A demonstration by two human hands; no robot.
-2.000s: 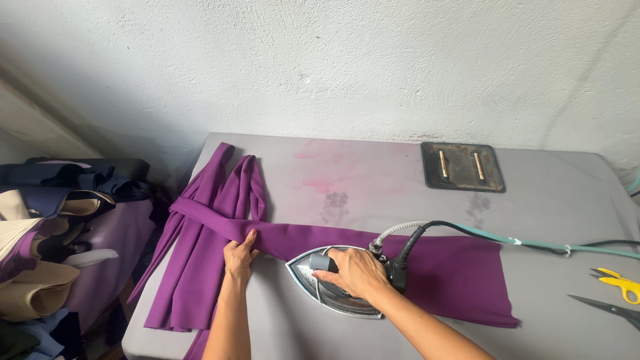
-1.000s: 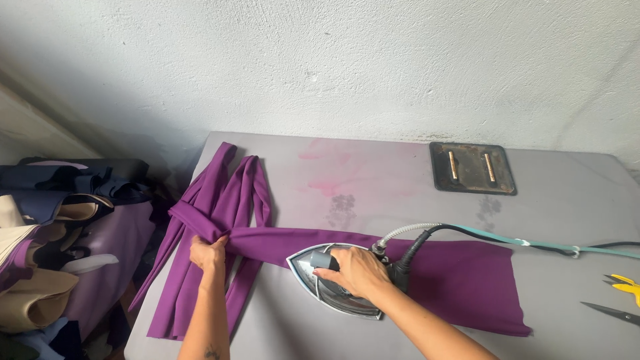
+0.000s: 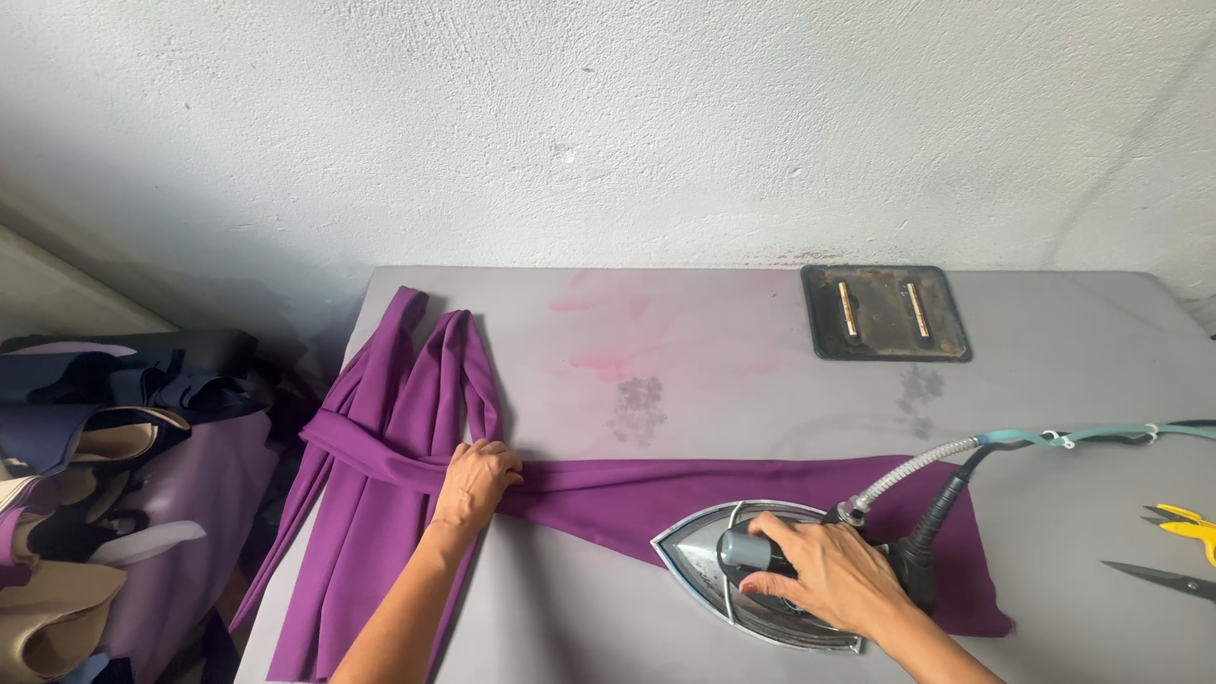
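Note:
A long strip of purple fabric (image 3: pixel 608 489) lies across the grey padded ironing table (image 3: pixel 722 408). My left hand (image 3: pixel 478 484) grips the strip where it narrows, with the fingertips curled around it. Folded purple fabric pieces (image 3: pixel 380 494) lie lengthwise beneath the strip's left end. My right hand (image 3: pixel 826 570) holds the handle of a steam iron (image 3: pixel 703 556). The iron rests on the wide right part of the strip, its tip pointing left, and partly overhangs the near edge of the cloth. Its soleplate is hidden.
A dark metal iron rest (image 3: pixel 885 337) with two light bars lies by the textured wall. The iron's hose and cable (image 3: pixel 1016 437) run off to the right. Yellow-handled snips (image 3: pixel 1187 527) and dark scissors (image 3: pixel 1154 577) lie at the right edge. Heaped fabrics (image 3: pixel 180 494) stand at the left.
The iron and my right hand have moved right along the strip compared with one second ago. My left hand has stayed on the strip near the folded pieces.

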